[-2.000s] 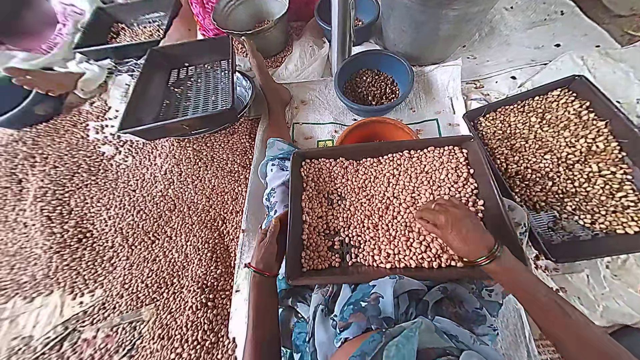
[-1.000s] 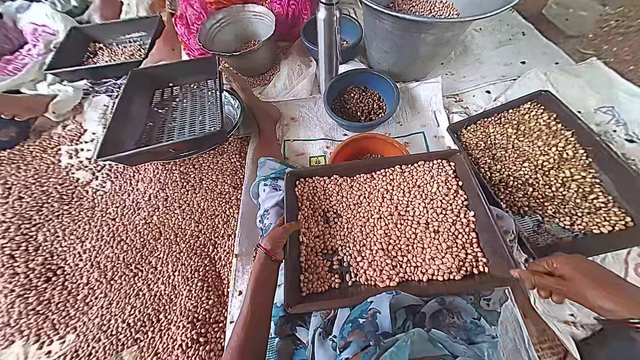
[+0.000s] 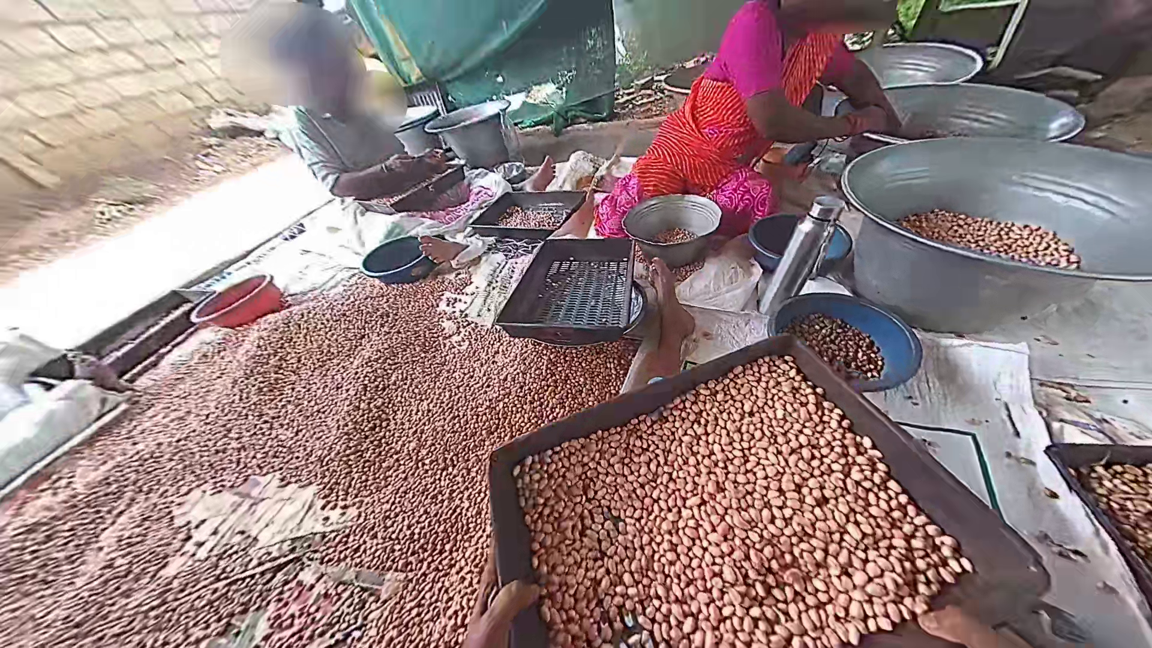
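A dark plastic tray [image 3: 918,468] full of shelled peanuts [image 3: 738,486] is tilted in front of me at the lower right. My left hand [image 3: 500,605] grips its left side near the bottom edge of the view, thumb over the rim. My right hand [image 3: 958,625] is at the tray's near right part, mostly cut off by the frame; its fingers are partly hidden. A large spread of peanuts [image 3: 342,405] covers the ground to the left of the tray.
Beyond the tray are a blue bowl of darker nuts [image 3: 900,346], a steel bottle [image 3: 801,252], a large metal tub [image 3: 945,288] and a slotted crate [image 3: 576,297]. Another tray [image 3: 1071,454] lies at right, a red bowl [image 3: 236,304] at left. Two people [image 3: 720,135] sit beyond.
The tray, level over the lap before, is now tilted. My right hand, off the peanuts and at the tray's right a second ago, is now at its near right part. The view has swung up and left.
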